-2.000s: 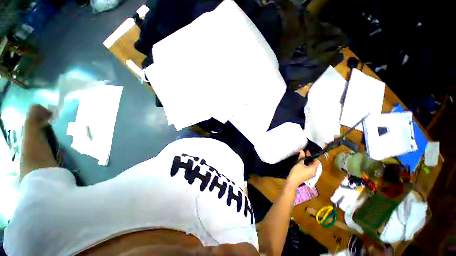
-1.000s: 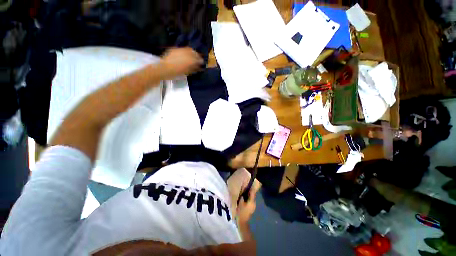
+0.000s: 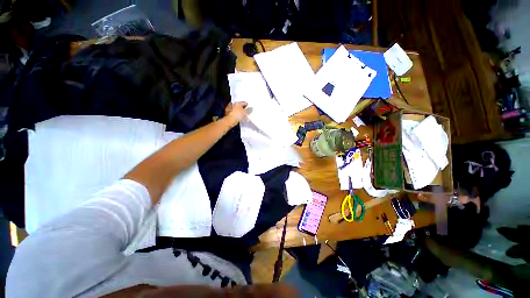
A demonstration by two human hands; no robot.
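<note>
My left hand (image 3: 237, 112) is on the left edge of a long white paper pattern sheet (image 3: 261, 137); whether its fingers pinch the paper is unclear. A dark shears blade (image 3: 281, 247) points up from the bottom edge, beside the table's front. My right hand cannot be made out there. A rounded white pattern piece (image 3: 239, 204) and a smaller one (image 3: 298, 188) lie on dark fabric (image 3: 224, 156). A large white sheet (image 3: 87, 169) lies at the left, partly under my left arm.
Another white sheet (image 3: 286, 75) and a white card with a dark patch (image 3: 343, 81) on a blue folder (image 3: 380, 75) lie farther back. A glass jar (image 3: 325, 144), pink-screened phone (image 3: 313, 212), small yellow-green scissors (image 3: 352, 208) and green-sided box (image 3: 387, 154) stand or lie at the right.
The view has turned from the left towards the right side of the table. My left hand has come onto the long sheet. My right hand, earlier on the shears, has dropped out of sight.
</note>
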